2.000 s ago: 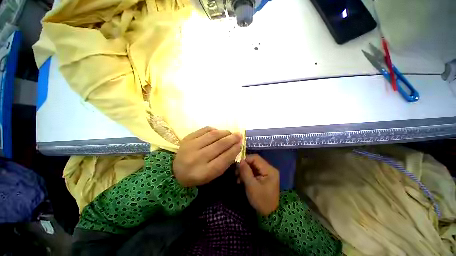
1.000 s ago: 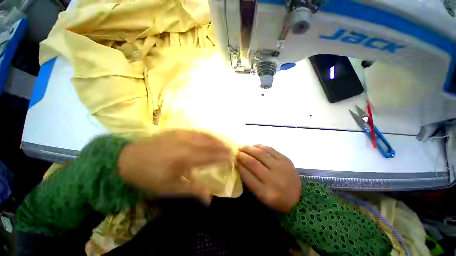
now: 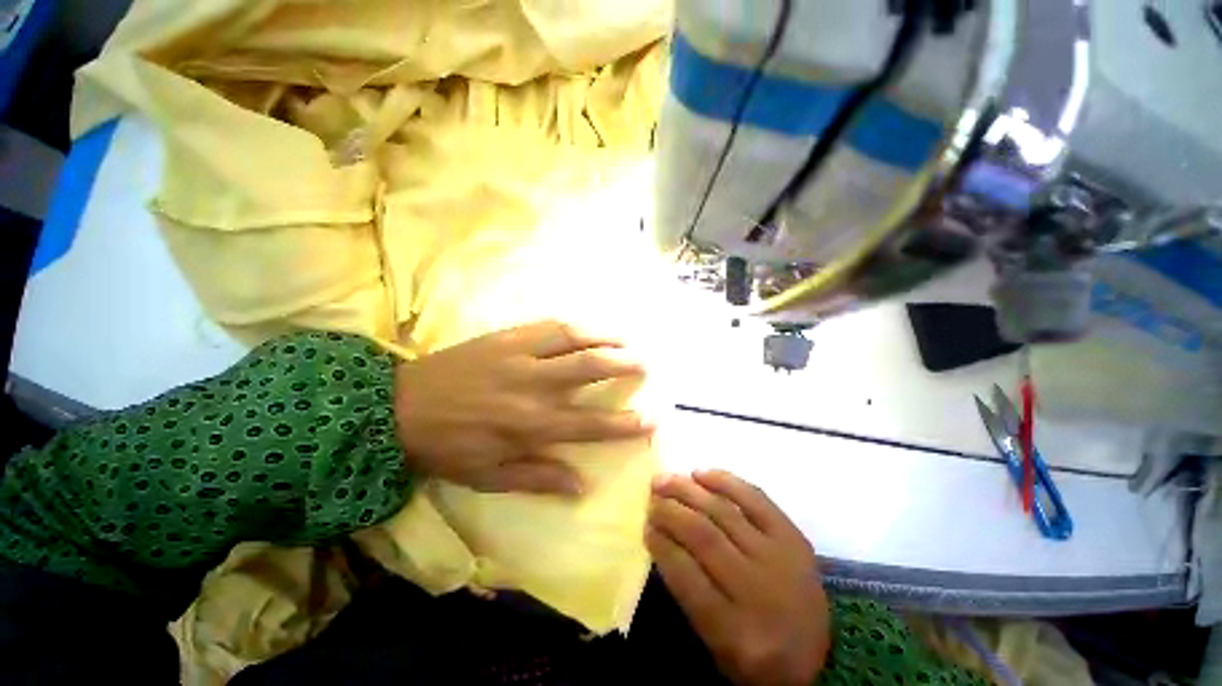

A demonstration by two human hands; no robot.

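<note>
The yellow garment piece (image 3: 282,255) lies over the left part of the machine table, with gathered puckers at the top; its middle is washed out white by the lamp. My left hand (image 3: 525,406) lies flat on the cloth, fingers spread a little, pointing right. My right hand (image 3: 737,570) is at the cloth's right edge, below the needle area, fingertips touching that edge; whether it pinches cloth is hidden. The sewing machine head (image 3: 831,148) fills the upper right. The needle area is partly lost in the glare.
Blue-handled snips (image 3: 1029,469) with a red slim tool (image 3: 1028,442) across them lie right of the needle. A black phone (image 3: 960,335) lies behind, partly hidden by the machine head. The grey ruler strip (image 3: 992,590) edges the table. More yellow cloth (image 3: 261,616) hangs at the lap.
The view has moved closer to the machine head. My left hand, blurred and lifting cloth before, now lies flat on it. The cloth corner is spread out down towards my lap.
</note>
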